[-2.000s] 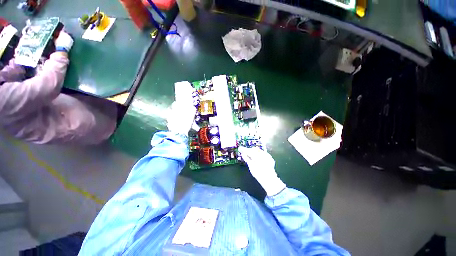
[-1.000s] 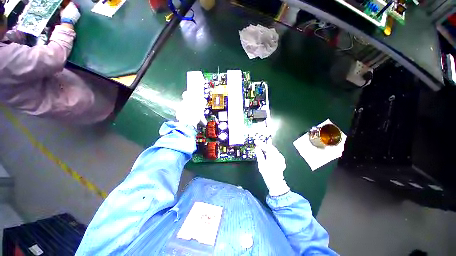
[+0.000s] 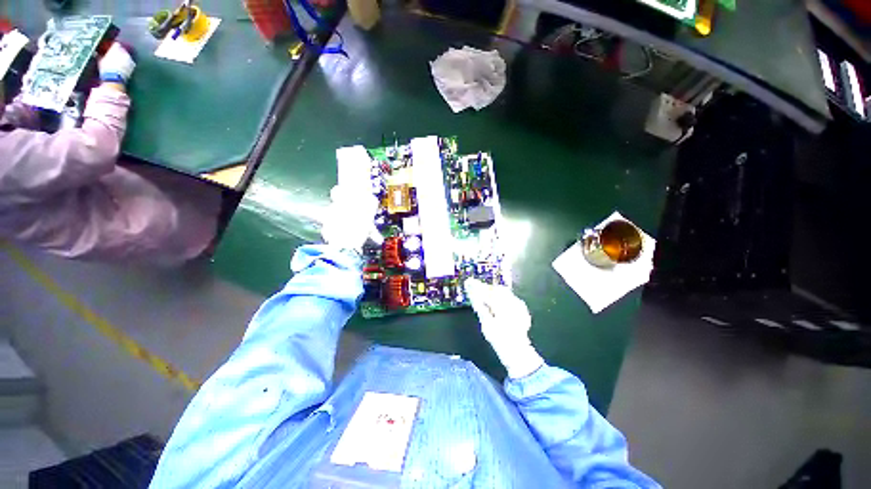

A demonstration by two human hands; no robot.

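A green power supply board point(image 3: 463, 250) lies on the green bench mat in front of me, with long pale heatsinks point(image 3: 432, 205), orange-red coils point(image 3: 395, 290) and a yellow-taped transformer point(image 3: 398, 199). My left hand point(image 3: 350, 218), white-gloved, rests on the board's left edge by the left heatsink; its fingers blend with the pale bar. My right hand point(image 3: 499, 313), white-gloved, is at the board's lower right corner with fingers drawn together; a tool between them cannot be made out. A shiny metal cup point(image 3: 598, 246) with amber liquid stands on white paper point(image 3: 596, 288) to the right.
A crumpled white wipe point(image 3: 468, 78) lies at the back of the bench. A raised shelf point(image 3: 764, 67) is at the upper right, with black totes point(image 3: 731, 210) below. At left, a person in pink point(image 3: 67, 181) holds another board point(image 3: 67, 62).
The view has shifted, tilting up and back. Both hands stay at the same parts of the board, with only a slight change in the right hand's pose.
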